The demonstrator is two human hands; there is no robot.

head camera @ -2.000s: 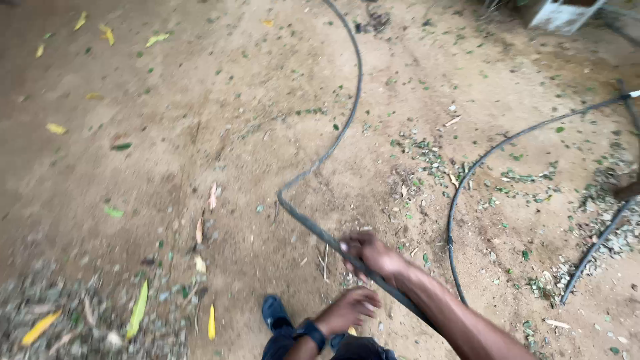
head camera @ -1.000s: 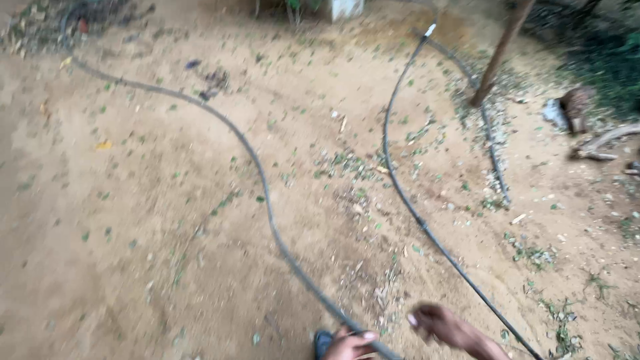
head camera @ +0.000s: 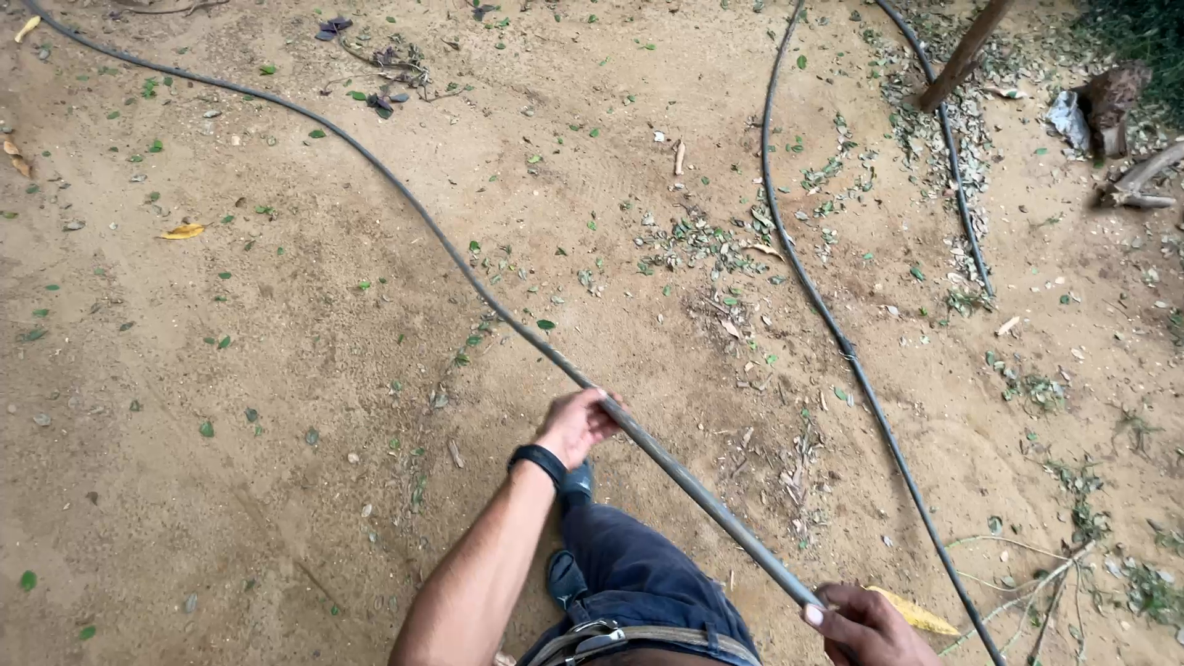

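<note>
A long dark hose (head camera: 421, 208) runs over the sandy ground from the upper left toward my body. My left hand (head camera: 578, 424), with a dark band on its wrist, grips the hose at the centre of the view. At the lower right my right hand (head camera: 865, 624) is closed on the same hose, thumb on top. Between the two hands the hose is straight and off the ground. What lies beyond the right hand is hidden.
A second dark hose (head camera: 856, 361) lies at the right, and another hose section (head camera: 957, 176) passes a wooden post (head camera: 962, 60). Cut wood (head camera: 1105, 106), a branch (head camera: 1147, 176) and thin twigs (head camera: 1045, 587) lie farther right. Dry leaves are scattered about.
My right hand, apart from the hose one second ago, is now closed on it. The hands are farther apart along the hose. The view has shifted a lot.
</note>
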